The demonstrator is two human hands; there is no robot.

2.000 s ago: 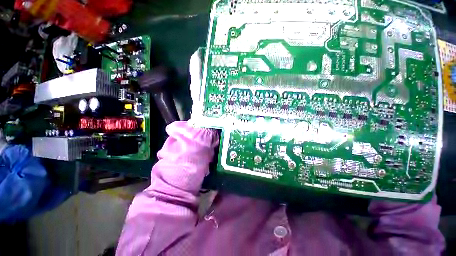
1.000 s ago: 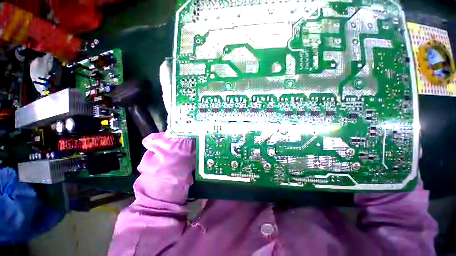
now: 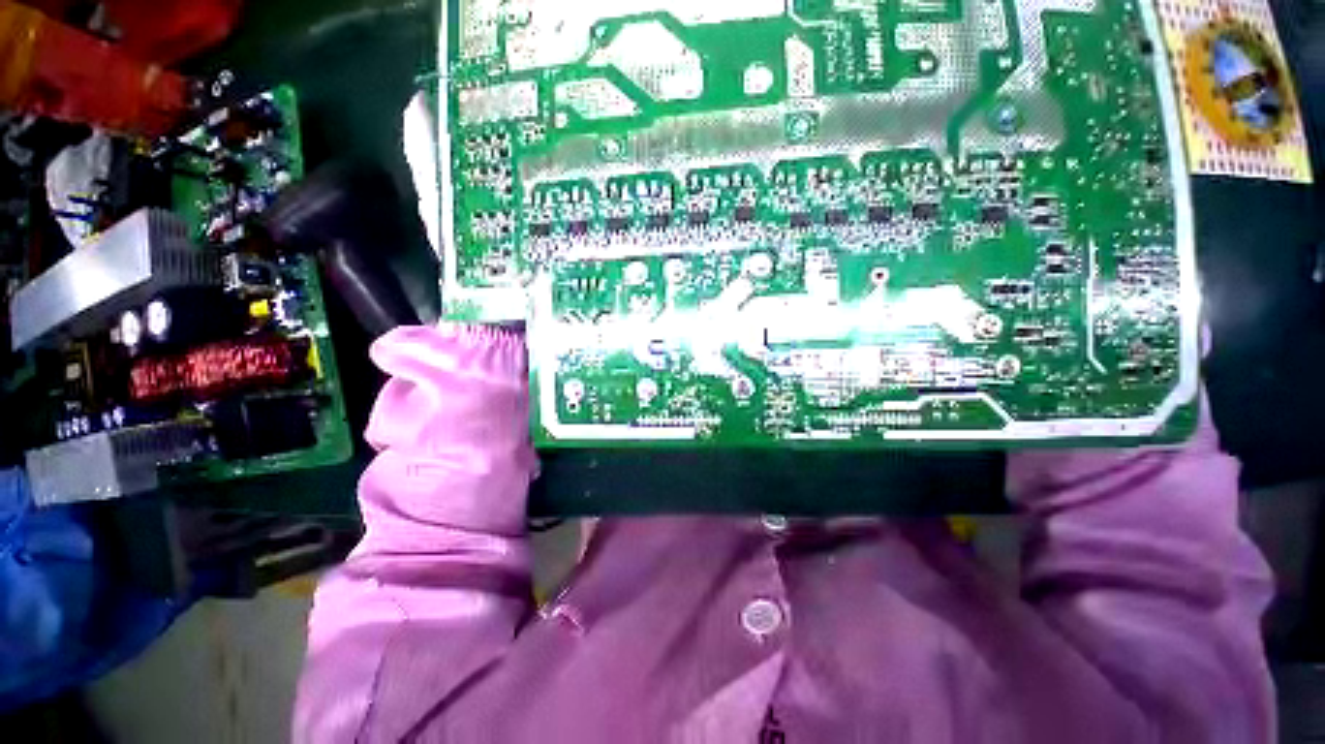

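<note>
A large green circuit board is held up in front of me, its solder side facing me. A bright band of reflected light crosses its lower part, and its top edge is cut off by the picture. My left hand, in a white glove, grips the board's left edge; only a strip of glove shows, the fingers are hidden behind the board. My right hand is hidden behind the board's right side; only its pink sleeve shows below.
A second board with heat sinks and a red-wound coil lies at left. A dark-handled tool lies beside it. A card with a yellow ring is at upper right. Red slabs and a blue sleeve are far left.
The held board has shifted up and left in the picture, and the bench things have also shifted left and up. The light band has moved across the board. My left hand stays on its edge.
</note>
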